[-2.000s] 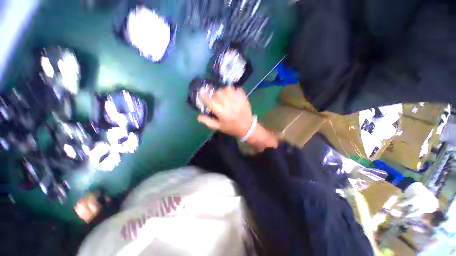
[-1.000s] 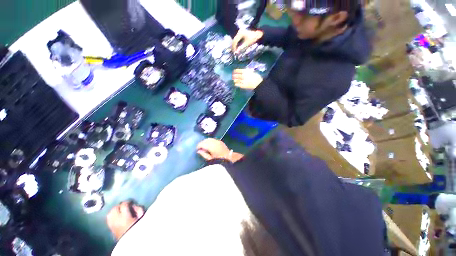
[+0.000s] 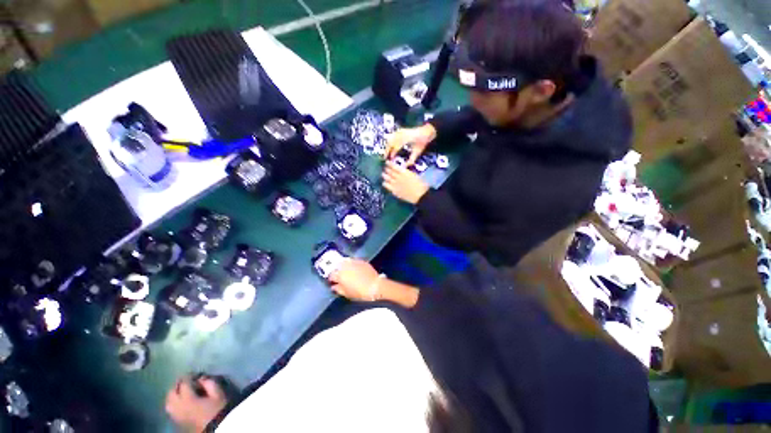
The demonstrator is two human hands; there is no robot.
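Note:
My right hand has its fingertips on the near edge of a black housing with a pale inside, at the bench's near edge. Another open black housing sits just beyond it. My left hand is low in the picture, curled round a small dark part; the part is mostly hidden and too blurred to name. Left of centre lie several open black shells with visible boards, and white-ringed round parts beside them.
A neighbouring worker handles small parts beyond a heap of glittery dark parts. Black trays, a clear bottle and a blue-and-yellow tool are on the white surface. Cartons stand at the right.
The camera view has shifted and is sharper. My right hand, just short of the nearer housing a second ago, now has its fingers on it. My left hand still holds the dark part.

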